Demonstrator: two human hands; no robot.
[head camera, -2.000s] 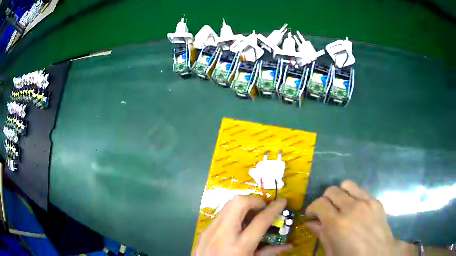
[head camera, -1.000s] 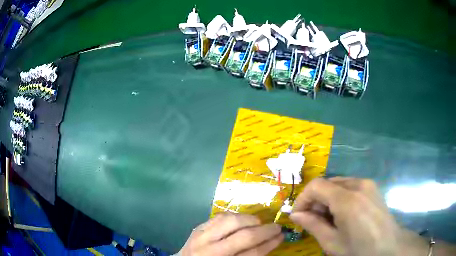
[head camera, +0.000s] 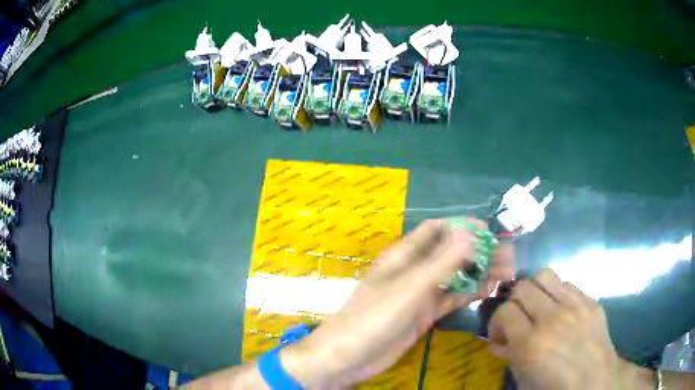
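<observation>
My left hand (head camera: 404, 293), blurred, holds a green circuit board (head camera: 474, 255) between its fingers, right of the yellow adhesive sheet (head camera: 331, 202). A white plug housing (head camera: 524, 209) with two pins hangs from the board by short red and dark wires and points up and right. My right hand (head camera: 552, 327) is close beside the board at the lower right, its fingers curled. Something dark shows near its fingertips; whether it grips anything cannot be told.
A row of several taped units (head camera: 358, 95) stands at the back, plugs pointing away. More units (head camera: 19, 164) are at the left edge by a black mat (head camera: 32, 251). Another yellow sheet part (head camera: 457, 358) lies below my hands. A blue band (head camera: 279, 366) is on my left wrist.
The board and plug have moved up and right, off the upper yellow sheet, in my left hand. The plug has turned to the upper right. The view has shifted right.
</observation>
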